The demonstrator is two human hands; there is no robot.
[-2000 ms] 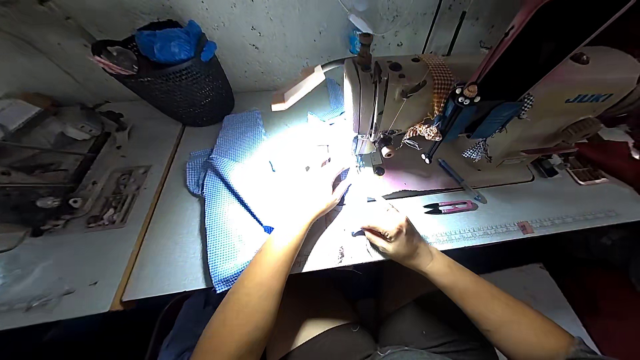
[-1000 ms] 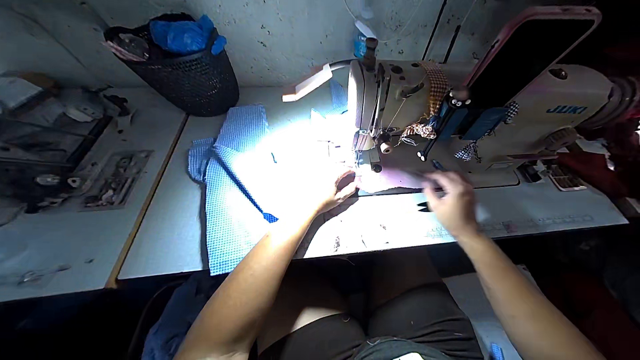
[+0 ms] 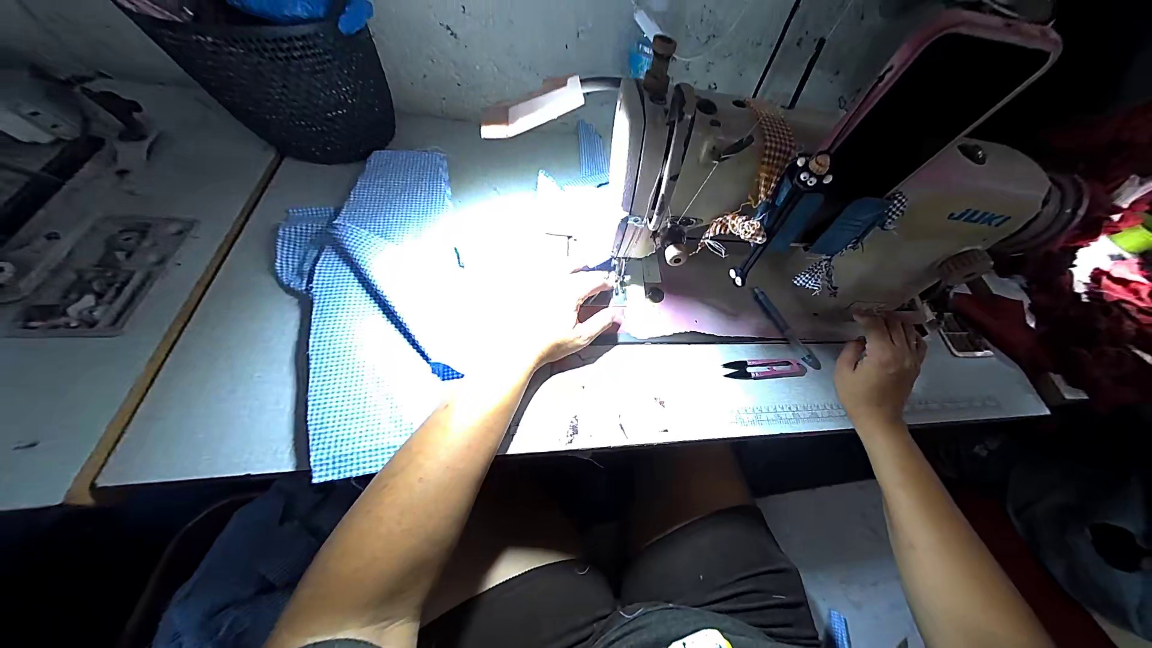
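A Juki sewing machine [image 3: 810, 180] stands on the white table. My left hand [image 3: 580, 319] is beside its presser foot [image 3: 619, 279], fingers spread around the needle area; glare hides whether it holds anything. Blue-and-white gingham cloth [image 3: 360, 396] lies left of that hand, with a darker blue strip [image 3: 387, 310] across it. My right hand [image 3: 886, 360] rests at the right end of the machine bed, fingers bent over its edge; whatever is beneath them is hidden. Pink-handled thread snips [image 3: 765, 369] and a pen [image 3: 783, 326] lie between the two hands.
A clear ruler [image 3: 792, 413] runs along the table's front edge. A black woven basket [image 3: 297, 90] with blue plastic stands at the back left. A phone [image 3: 945, 99] is mounted on the machine. Red fabric [image 3: 1080, 333] is heaped at the right. A second machine table [image 3: 99, 180] adjoins on the left.
My right hand has moved right, from in front of the needle area past the snips to the right end of the machine bed. My left hand stays near the presser foot.
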